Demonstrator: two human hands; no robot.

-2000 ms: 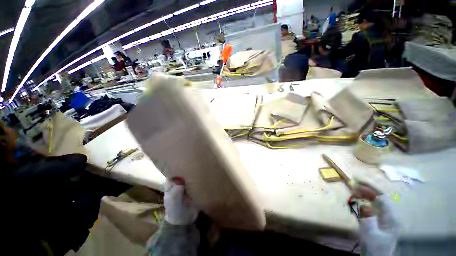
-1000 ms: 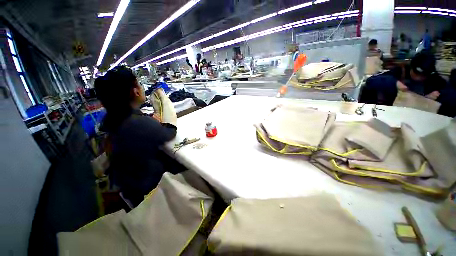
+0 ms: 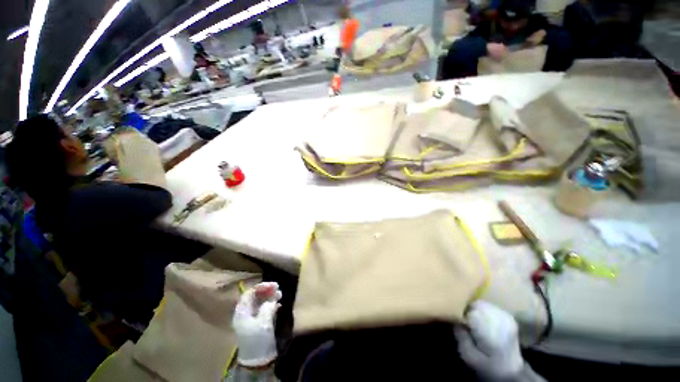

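A taupe bag body (image 3: pixel 391 272) with yellow edging lies flat at the table's front edge in front of me. My right hand (image 3: pixel 492 339), in a white glove, grips its lower right corner. My left hand (image 3: pixel 257 324), gloved with reddish fingertips showing, is raised to the left of the bag body, apart from it, fingers bent and apparently empty. Another taupe bag (image 3: pixel 190 321) with yellow edging lies at the lower left, beside and behind my left hand.
Bags are piled on the white table (image 3: pixel 272 168). A red-and-white bottle (image 3: pixel 232 175), wooden-handled tool (image 3: pixel 522 227), yellow block (image 3: pixel 508 232), tan cup (image 3: pixel 578 195) and white cloth (image 3: pixel 625 234) lie around. A person (image 3: pixel 89 216) sits at left, another (image 3: pixel 511 45) across.
The view has swung left and then partly back right. The bag body held up by my left hand earlier is gone from there; one now lies flat at the table edge. Both hands are back in view.
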